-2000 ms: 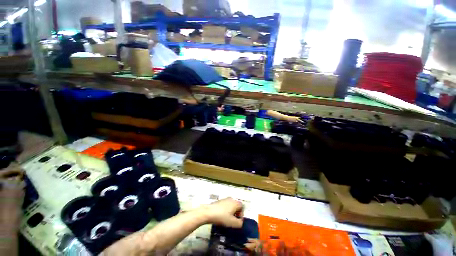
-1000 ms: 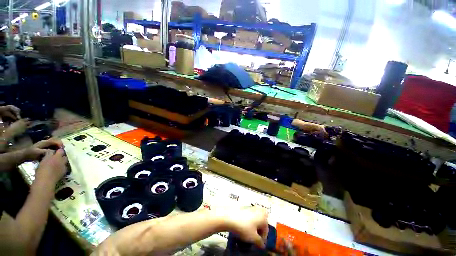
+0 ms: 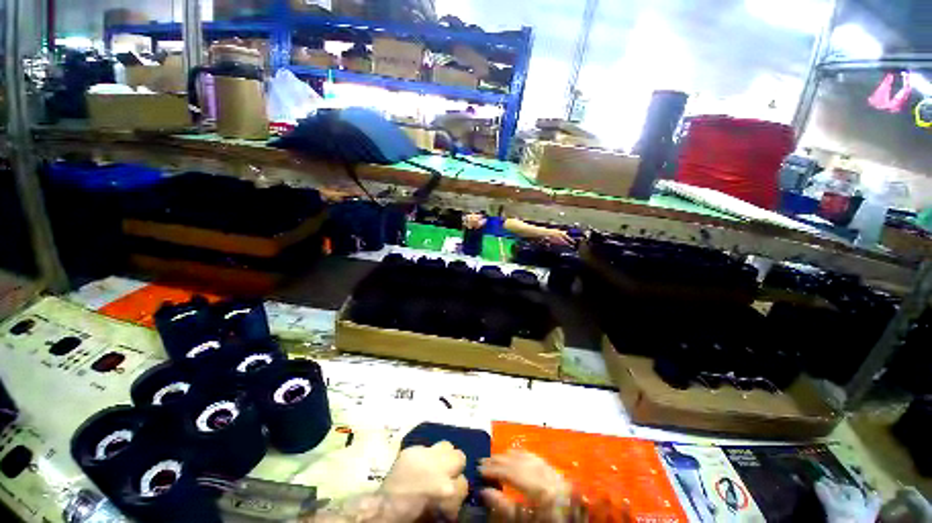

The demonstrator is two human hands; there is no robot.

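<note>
A flat navy rounded piece (image 3: 450, 437) lies at the bottom centre in front of me. My left hand (image 3: 424, 478) is closed in a fist at its near edge, fingers on the dark part. My right hand (image 3: 523, 484) is beside it on the right, fingertips against the dark part and partly blurred. The lower part of the piece is hidden by the hands and the picture edge. Dark cups (image 3: 217, 417) with pale rings on top stand clustered at left on a cream printed card (image 3: 61, 373).
An orange printed card (image 3: 588, 468) lies at right. A cardboard tray (image 3: 450, 347) of dark parts stands behind, another tray (image 3: 705, 411) at right, stacked trays (image 3: 204, 240) back left. A dark elongated object (image 3: 268, 501) lies near the cups. A person's arm (image 3: 537, 231) shows opposite.
The view has swung right, so the left neighbour's hands are out of sight. My left hand has come lower, and my right hand now shows clearly beside it at the dark piece.
</note>
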